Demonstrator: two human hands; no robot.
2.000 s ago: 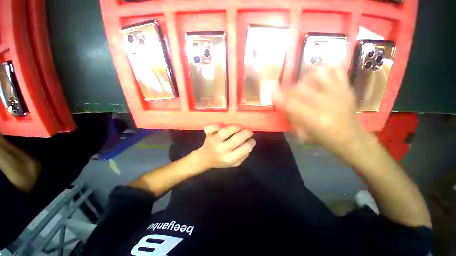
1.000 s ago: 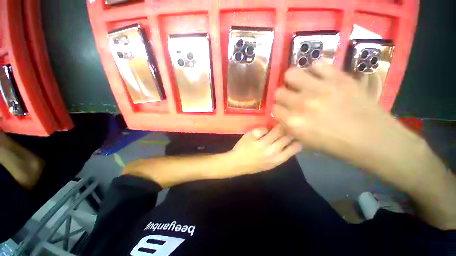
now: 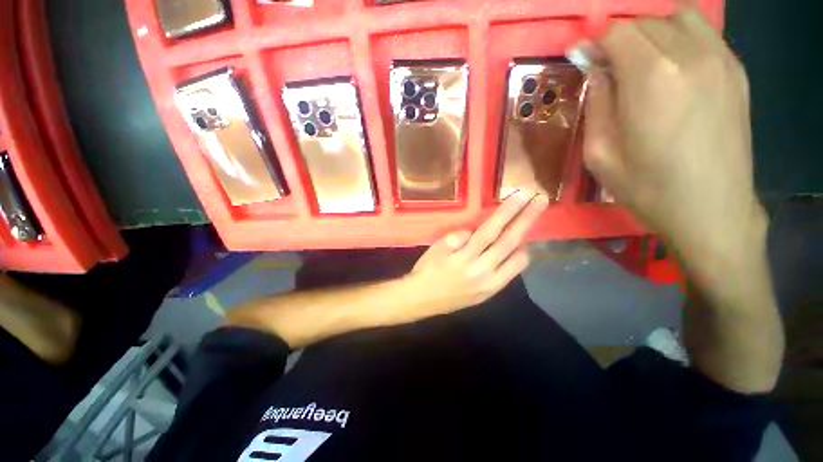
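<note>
The red foam tray (image 3: pixel 325 230) holds closed gold phones in its near row. The fourth phone from the left (image 3: pixel 541 135) lies camera end away from me. My left hand (image 3: pixel 478 262) lies on the tray's near edge, fingers extended, fingertips at this phone's near end. My right hand (image 3: pixel 672 117) is over the rightmost pocket, with a small white wipe (image 3: pixel 580 60) pinched at its fingertips beside the fourth phone's upper right corner. It hides most of the phone in the rightmost pocket. Three more phones (image 3: pixel 429 135) lie in the pockets to the left.
Another red tray (image 3: pixel 68 180) with a phone (image 3: pixel 16 203) is at the far left on the dark green bench (image 3: pixel 113 117). Another person's forearm (image 3: pixel 36 320) is at the left edge. The far row's phones (image 3: pixel 191 13) are cut off by the top edge. A red object (image 3: pixel 663 263) is below the bench.
My right hand has moved right and away from me, off the fourth phone, uncovering it. My left fingertips now reach the phone's near end. The tray appears shifted left in view.
</note>
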